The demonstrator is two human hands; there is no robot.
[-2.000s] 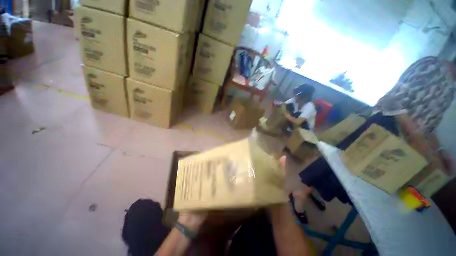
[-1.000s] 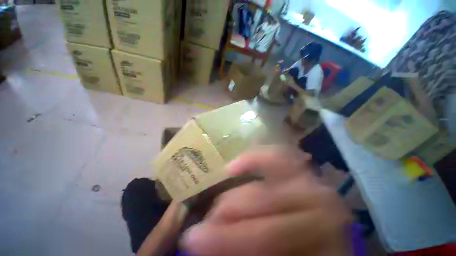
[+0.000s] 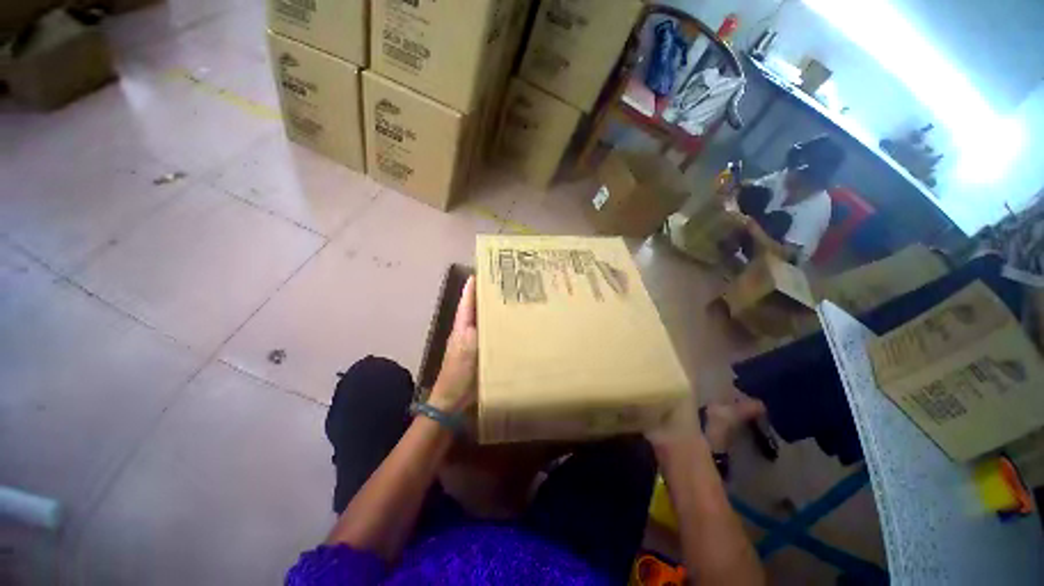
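Observation:
A closed tan inner box (image 3: 578,338) with dark print is held up in front of me, above my knees. My left hand (image 3: 460,357) is pressed along its left side, with a dark band on the wrist. My right hand (image 3: 673,426) is at its lower right corner, with the fingers mostly hidden by the box. The open master carton (image 3: 442,332) stands between my knees below. Only its left edge shows, and its inside is hidden.
A speckled table (image 3: 876,458) at right holds a printed box (image 3: 962,372) and an orange-yellow tape dispenser (image 3: 1002,485). A person (image 3: 801,200) sits low beyond, near open cartons. Stacked cartons (image 3: 418,126) stand ahead. An orange item (image 3: 657,570) lies by my right knee.
The inner box has been turned so a different printed face points up. My right hand has moved from in front of the camera to the box's right side. The view has shifted left to right.

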